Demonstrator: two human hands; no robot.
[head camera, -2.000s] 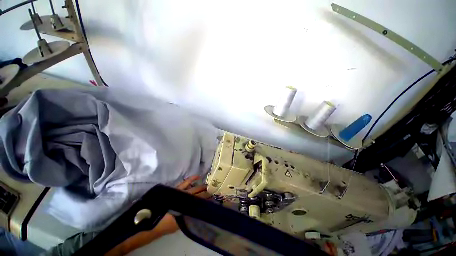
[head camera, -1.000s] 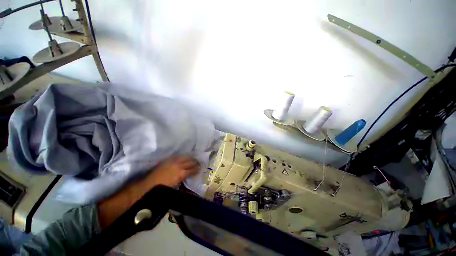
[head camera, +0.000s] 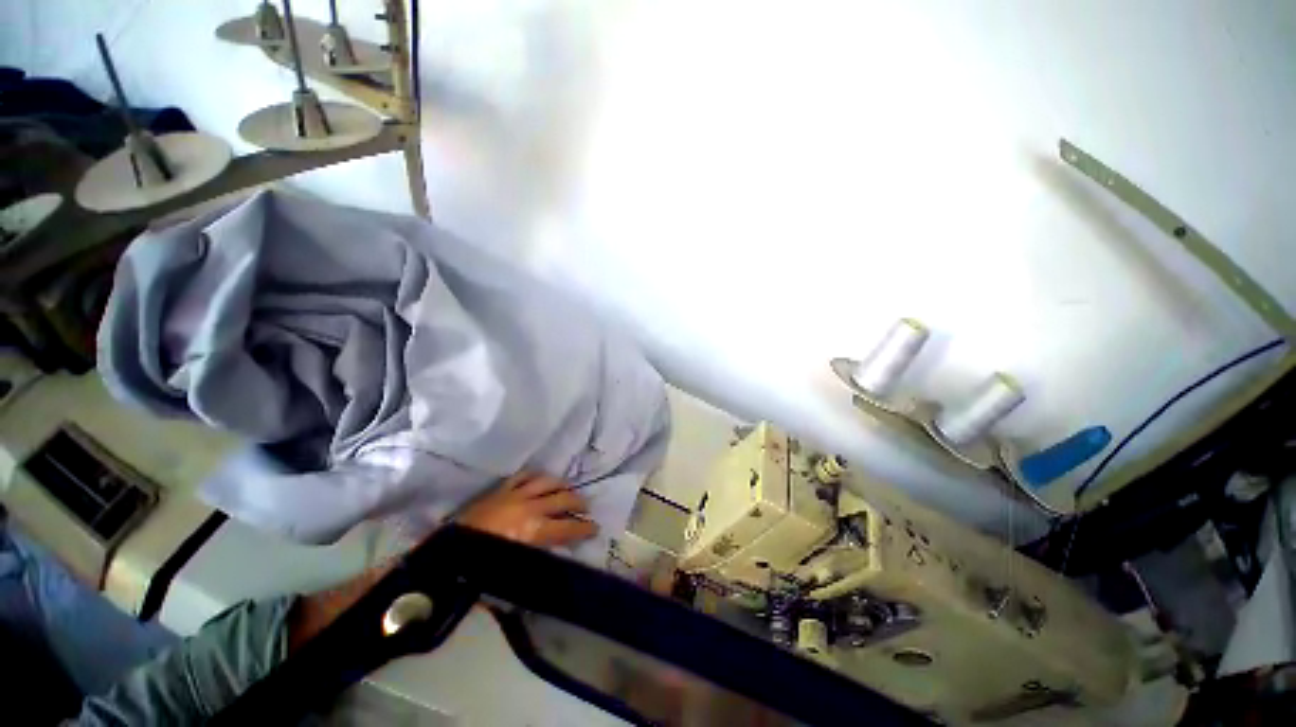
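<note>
The pale lavender-grey garment piece lies bunched left of the sewing machine, its right edge near the machine's left end. My left hand lies palm down on the cloth's lower edge, fingers slightly spread; no pinch on the cloth shows. The presser foot and needle area is mostly hidden behind the black eyeglass frame. A small skin-coloured patch beside the machine's lower left end and a blurred brownish one through the lens may be my right hand, but its shape and hold cannot be made out.
Two white thread cones and a blue tube stand behind the machine on a wavy tray. Another thread stand is at the upper left. A dark-slotted machine part lies at the left. The eyeglass frame crosses the lower view.
The view has shifted, so the machine appears further right and lower. The garment's right end has come away from the machine head, exposing table between them. My left hand lies flatter on the cloth.
</note>
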